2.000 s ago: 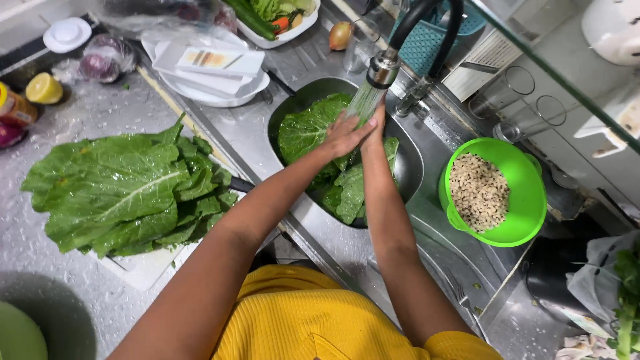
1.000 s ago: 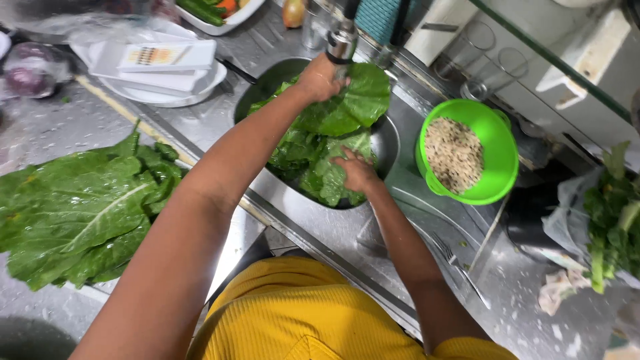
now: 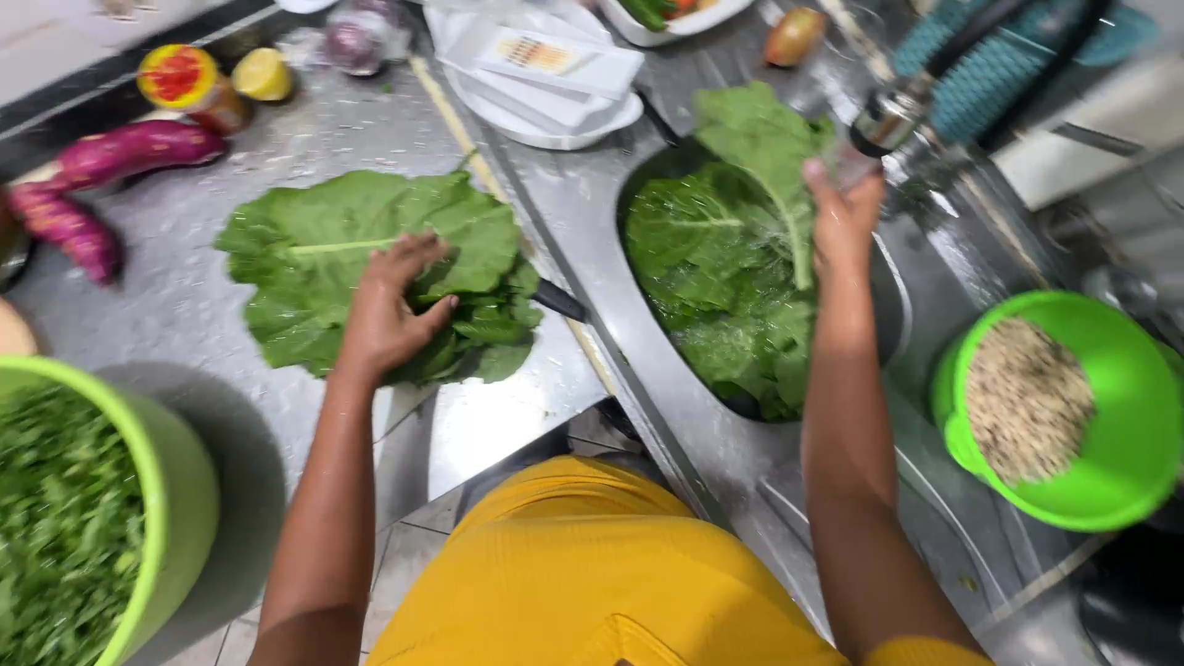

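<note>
My left hand [image 3: 398,301] rests with its fingers spread on a stack of large leafy greens [image 3: 342,222] on the metal counter. Part of a black knife handle [image 3: 560,301] sticks out from beside the stack. Under the faucet head [image 3: 879,125], my right hand [image 3: 844,217] holds one green leaf [image 3: 763,139], with water running over it. More wet leaves [image 3: 694,240] lie in the steel sink [image 3: 647,324] just below and to the left of that hand.
Left: a lime-green pot of chopped greens [image 3: 153,481], sweet potatoes [image 3: 139,153], a jar [image 3: 190,79], a cut lemon [image 3: 264,74]. White trays [image 3: 555,74], an onion [image 3: 794,37] and a blue basket [image 3: 962,83] stand behind. A green bowl of beans [image 3: 1133,435] is at right.
My left hand has moved from the faucet area to the stack of leaves on the counter. My right hand has gone from the leaves in the sink up to the faucet. The view has shifted left.
</note>
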